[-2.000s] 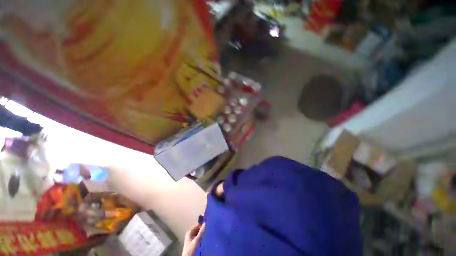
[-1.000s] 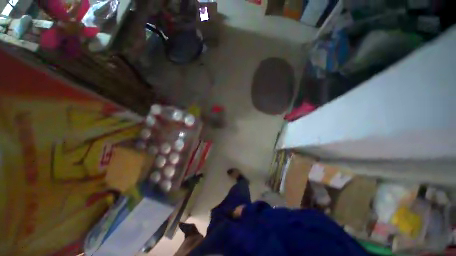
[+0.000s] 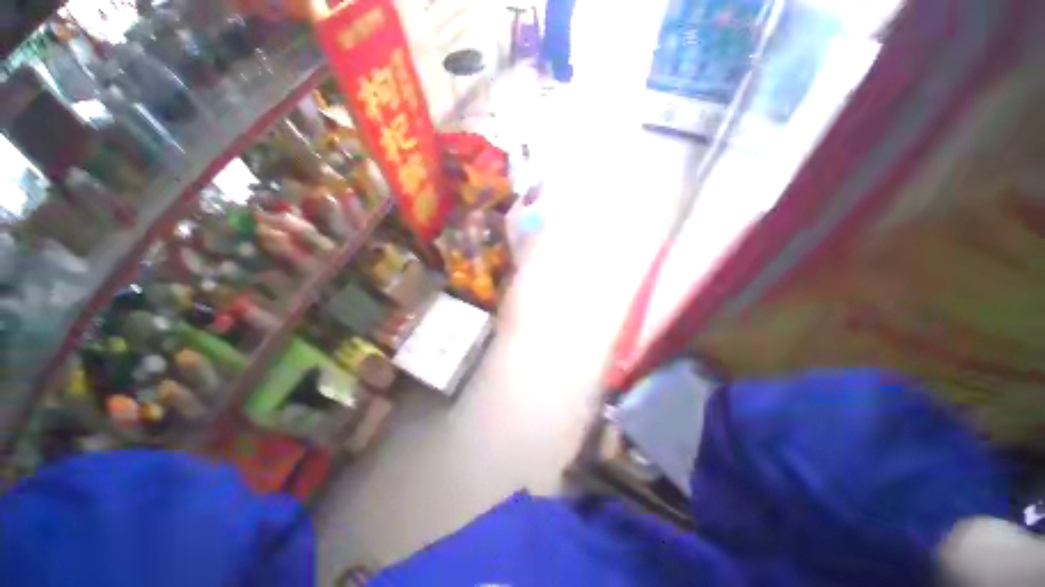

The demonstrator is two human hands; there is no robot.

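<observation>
A blue sleeve (image 3: 149, 522) fills the lower left, but my left hand is not in view. Another blue sleeve (image 3: 842, 470) is at the lower right. A pale, blurred part of my right hand (image 3: 995, 555) shows past it, cut off by the bottom edge; its fingers and anything in them cannot be made out. Blue clothing (image 3: 539, 545) shows at the bottom centre. Nearest ahead, a white box (image 3: 444, 342) stands on the floor at the foot of the shelves. A pale grey box (image 3: 670, 419) is beside the right sleeve.
Packed shelves (image 3: 304, 300) run along the left, with a red banner (image 3: 395, 126) at their end. The pale floor (image 3: 504, 424) leads to a bright opening. A red and yellow printed panel (image 3: 905, 310) stands at right. A blue-clad person (image 3: 558, 40) is partly visible far ahead.
The view has swung from the aisle with the dark oval mat to the bright opening. The printed panel is now at right instead of left, and shelves fill the left.
</observation>
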